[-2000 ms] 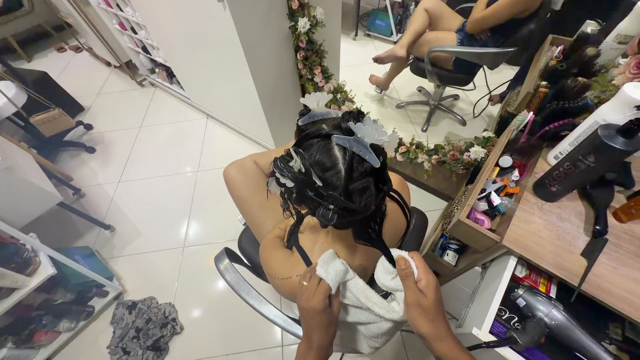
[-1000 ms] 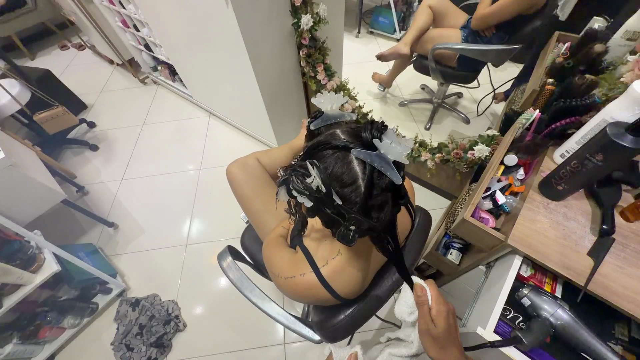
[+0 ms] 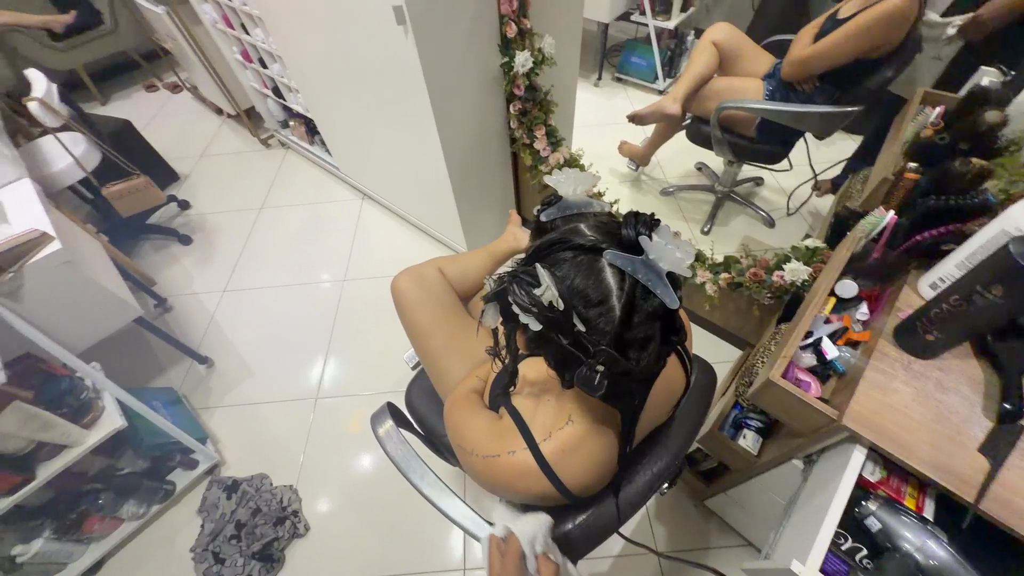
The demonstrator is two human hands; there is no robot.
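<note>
At the bottom edge, my left hand (image 3: 520, 558), judged by its place, grips a white towel (image 3: 524, 528) beside the metal armrest (image 3: 432, 480) and back of a black salon chair (image 3: 600, 520). Only part of its fingers shows. My right hand is out of view. Seated in the chair, a person faces away with wet-looking black hair (image 3: 584, 320) parted into sections. Pale flower-topped claw clips hold it at the front (image 3: 572, 196), right (image 3: 660, 260) and left (image 3: 548, 288). A dark clip (image 3: 590, 378) sits low at the back.
An open wooden drawer (image 3: 800, 412) of small items juts out at the right, beside a counter (image 3: 920, 400) with bottles. Below lies a hair dryer (image 3: 912, 528). A flower-trimmed mirror (image 3: 624, 120) stands ahead. Patterned cloth (image 3: 248, 520) lies on the floor, near a shelf cart (image 3: 112, 416).
Two seconds ago both hands held the towel around hair at the person's back. A second ago the right hand was at the hair's right side with it. Now the hair hangs free of the towel.
</note>
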